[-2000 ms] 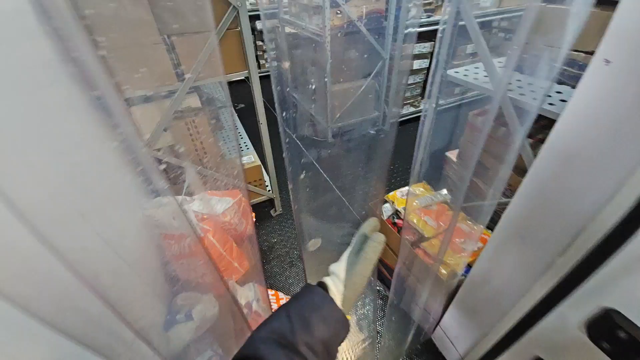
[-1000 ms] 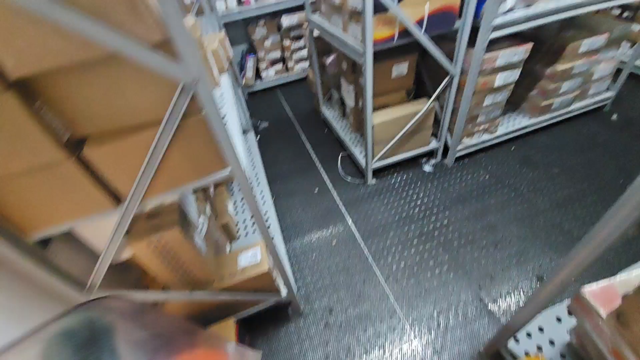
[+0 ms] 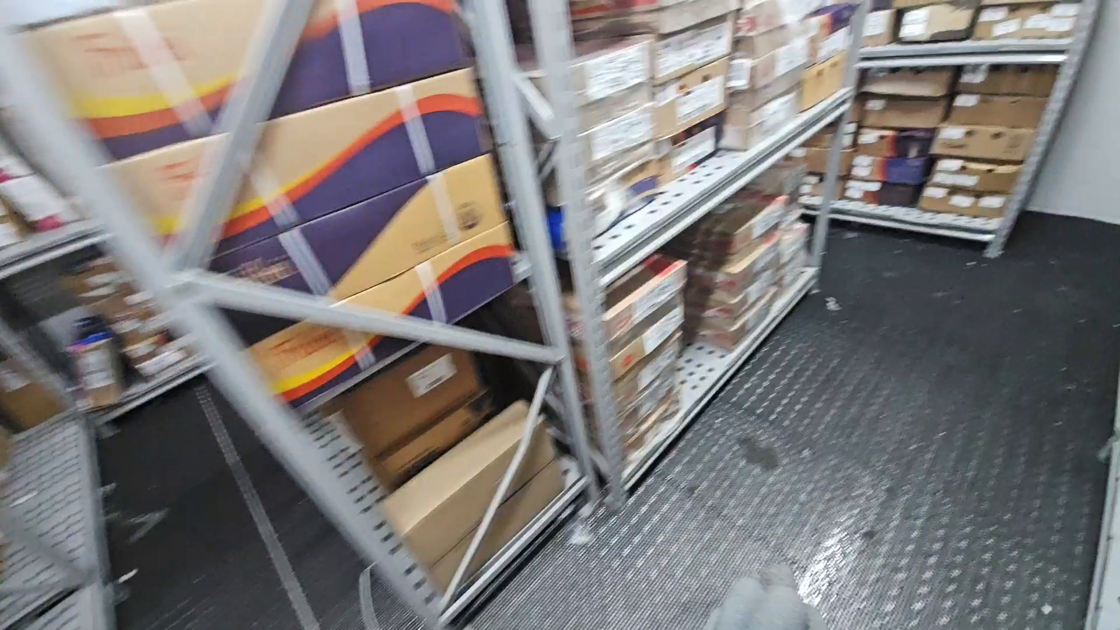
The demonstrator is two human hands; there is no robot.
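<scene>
A gloved hand, which looks like my right hand (image 3: 766, 602), shows at the bottom edge, right of the middle, in a pale grey glove. Only the blurred fingers are visible, close together above the black ribbed floor (image 3: 787, 455); whether they hold anything cannot be told. My left hand is out of view. Ahead on the left, a grey metal rack holds stacked cardboard cartons with purple, orange and yellow bands (image 3: 350, 201). Plain brown cartons (image 3: 477, 490) lie on its bottom shelf.
A second rack (image 3: 709, 210) with stacked, labelled cartons (image 3: 643, 350) adjoins the first. Another shelf unit (image 3: 962, 52) with boxes stands at the back right beside a white wall (image 3: 1085, 122). More perforated shelving (image 3: 52, 490) is at the far left. Small scraps lie on the floor.
Two seconds ago a gloved hand was at a clear plastic strip curtain; the curtain is now out of view. The view has moved among the racks and turned right.
</scene>
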